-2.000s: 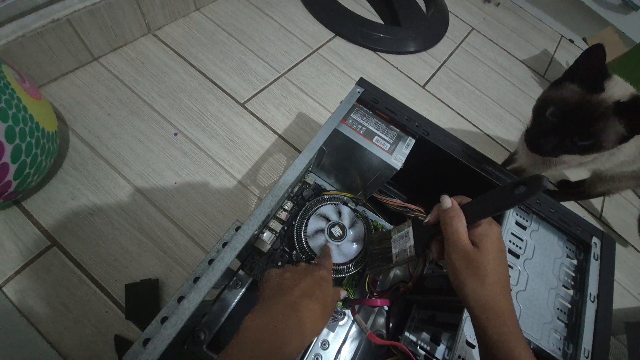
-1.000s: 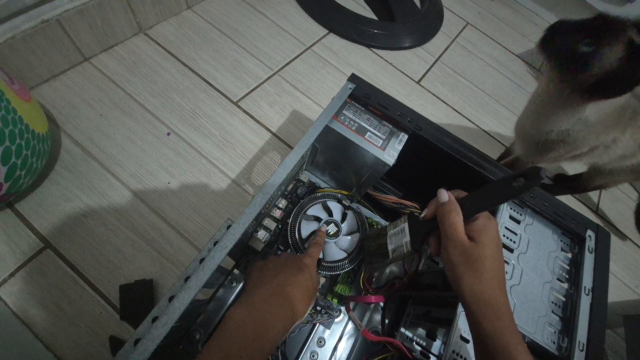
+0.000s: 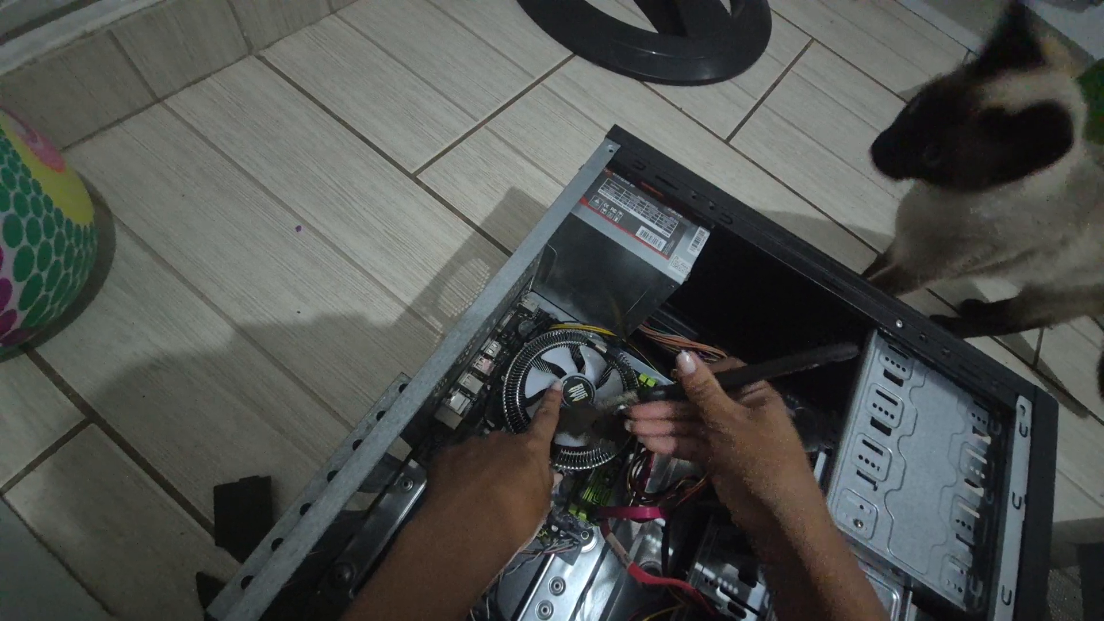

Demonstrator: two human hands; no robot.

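Note:
An open desktop computer case (image 3: pixel 940 345) lies on its side on the floor. Inside it a round CPU cooler fan (image 3: pixel 604 362) with pale blades sits on the motherboard. My left hand (image 3: pixel 504 483) rests its index fingertip at the fan's hub, the other fingers curled. My right hand (image 3: pixel 733 423) grips a flat brush by its black handle (image 3: pixel 793 362); the blurred bristles (image 3: pixel 586 421) are at the fan's lower right blades. The power supply (image 3: pixel 621 246) is above the fan. Red cables (image 3: pixel 655 578) run below my right hand.
A Siamese-coloured cat (image 3: pixel 992 181) stands beside the case at the right. A black ring-shaped base (image 3: pixel 690 60) lies on the tiled floor beyond. At the far left is a colourful dotted object (image 3: pixel 43 233), and a small dark piece (image 3: pixel 243 516) lies left of the case.
My right hand has moved left and down with the brush, bringing the bristles from the fan's right side onto its blades. The cat's head has turned to the left.

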